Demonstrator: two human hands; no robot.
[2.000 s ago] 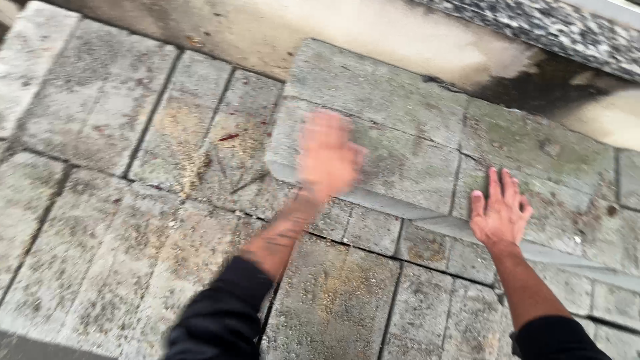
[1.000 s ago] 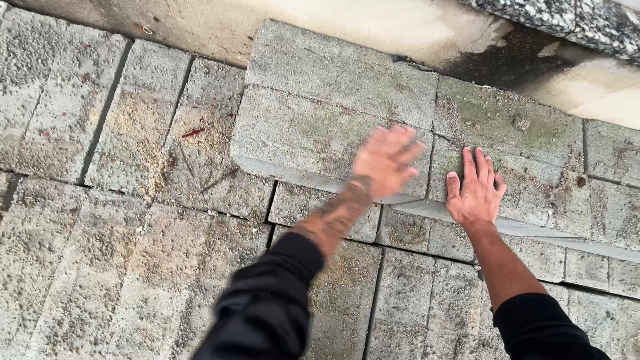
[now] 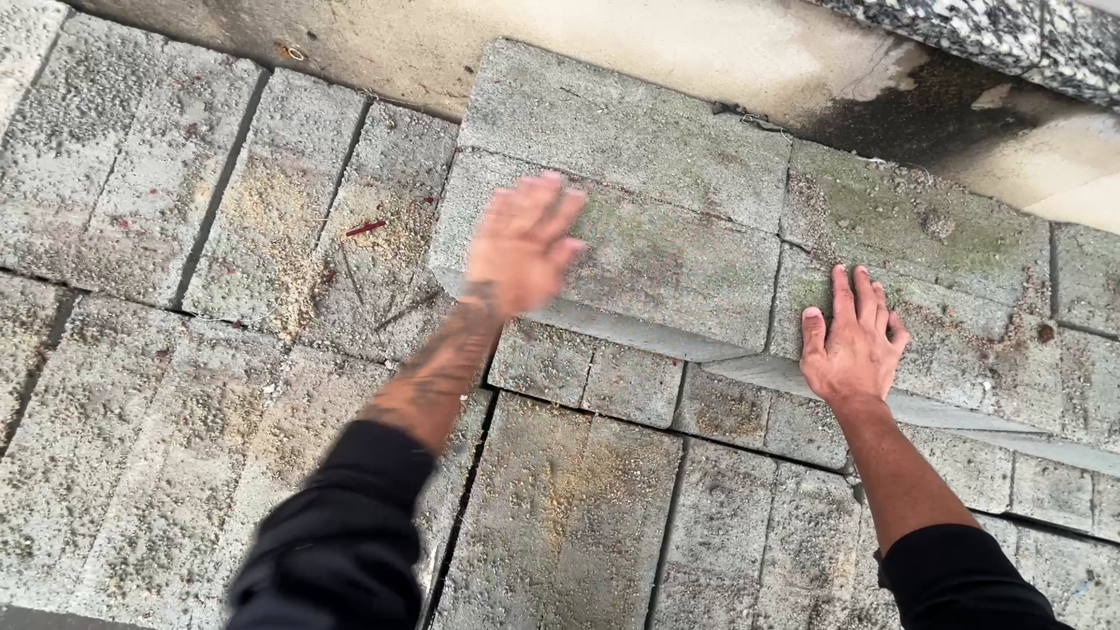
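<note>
My left hand [image 3: 523, 245], slightly blurred, is spread over the left part of a raised grey concrete block [image 3: 665, 262] and holds nothing; whether it touches the surface I cannot tell. Flat on the neighbouring raised block [image 3: 927, 306] to the right rests my right hand [image 3: 856, 337], fingers a little apart. Grit and greenish stains mark the tops of both blocks. Both arms wear black sleeves.
Lower rows of concrete blocks [image 3: 569, 499] with narrow gaps lie in front and to the left, with sandy grit and a small red scrap [image 3: 366, 228] on them. Behind runs a stained beige wall [image 3: 647, 44], below a speckled stone edge [image 3: 962, 31] at the upper right.
My left hand has moved left across the raised block, from near its right end a second ago to its left part. My right hand stays on the right block.
</note>
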